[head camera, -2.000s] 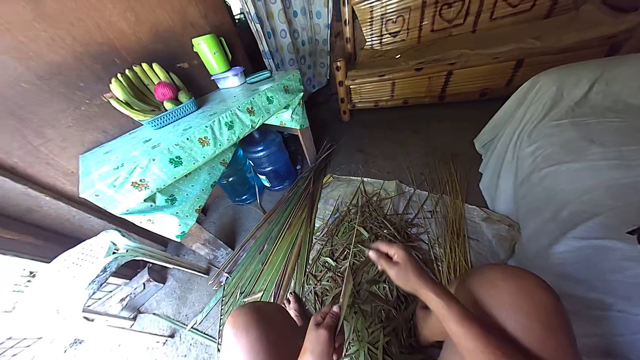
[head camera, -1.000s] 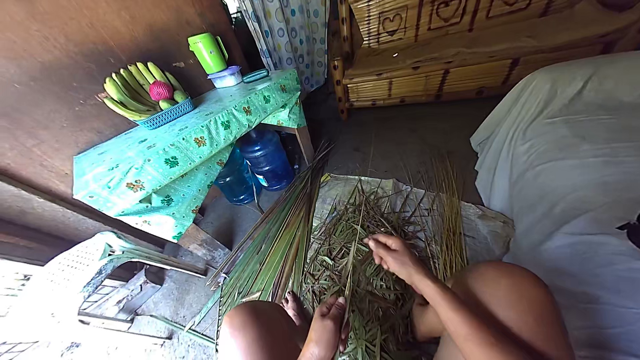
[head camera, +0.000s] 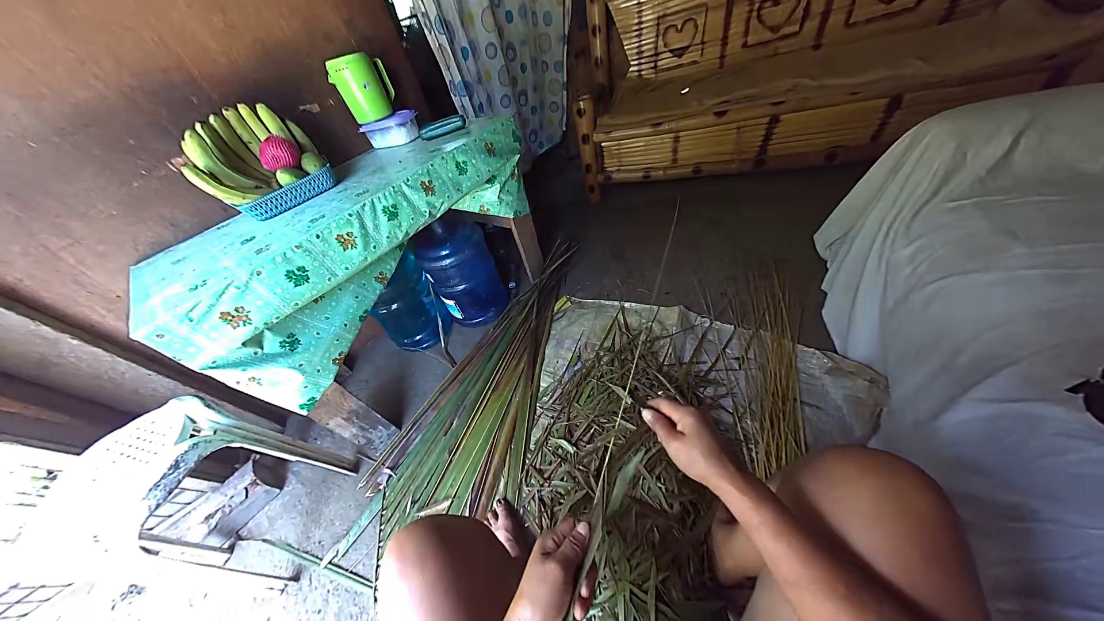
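My left hand (head camera: 561, 561) is closed around the lower end of a thin palm leaf strip (head camera: 614, 423), which rises past the pile. My right hand (head camera: 690, 438) has thumb and forefinger pinched together at the strip's right; whether it grips a piece of leaf is hard to see. Beneath both hands lies a heap of leaf shreds (head camera: 569, 431) on a pale sack sheet (head camera: 841, 388). Long green and brown palm leaves (head camera: 483, 423) lie fanned to the left of the heap. A bundle of thin tan midribs (head camera: 772, 388) lies to its right.
At the left stands a table with a green patterned cloth (head camera: 328, 259), holding a fruit basket (head camera: 289, 194) and a green pitcher (head camera: 360, 86). Blue water jugs (head camera: 461, 272) stand below. A plastic chair (head camera: 185, 431), a bamboo bench (head camera: 742, 121) and a white-draped object (head camera: 966, 250) surround the work spot.
My left hand stays low around the leaf strip. My right hand stays beside the heap, with only small shifts.
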